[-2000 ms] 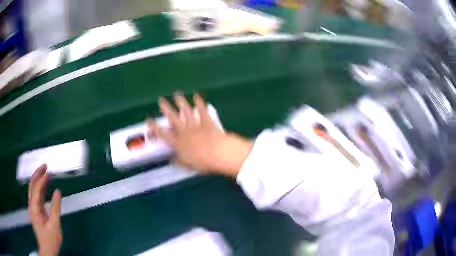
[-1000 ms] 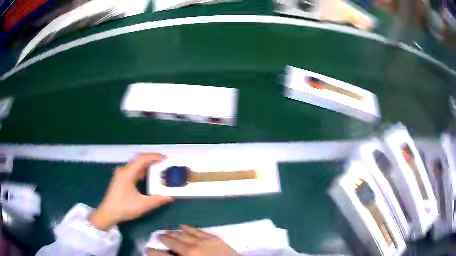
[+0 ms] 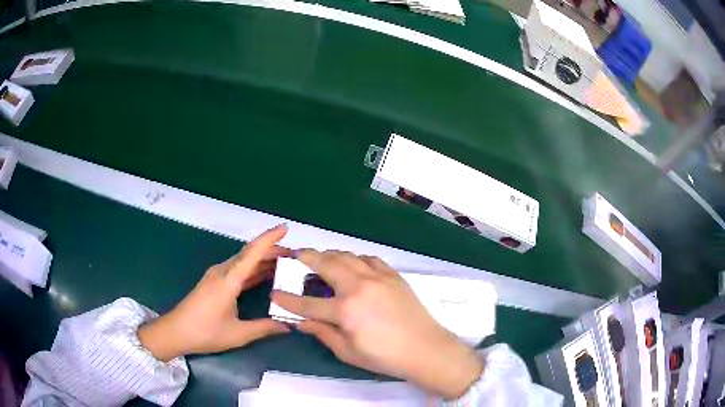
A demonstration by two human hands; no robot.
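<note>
A white inner watch box (image 3: 288, 278) lies near the green bench's pale rail, its dark watch face partly hidden under my right hand. My left hand (image 3: 219, 306) is at the box's left end, thumb and fingers around that end. My right hand (image 3: 358, 306) lies over the box with its fingers on the face end. A plain white box part (image 3: 465, 306) shows to the right of my right hand; whether it is the same box is hidden. A white flat piece (image 3: 334, 391) lies at the bottom edge, partly cut off.
On the green belt (image 3: 238, 103) lie a white box with a hang tab (image 3: 469, 187) and a smaller watch box (image 3: 624, 237). Waiting boxes (image 3: 584, 370) lean at the right. More boxes (image 3: 41, 67) are at the left. A square white box (image 3: 556, 60) is on the far side.
My right hand has moved from the lower white piece up onto the watch box. The view has shifted. The belt box now shows a hang tab and lies further right in view.
</note>
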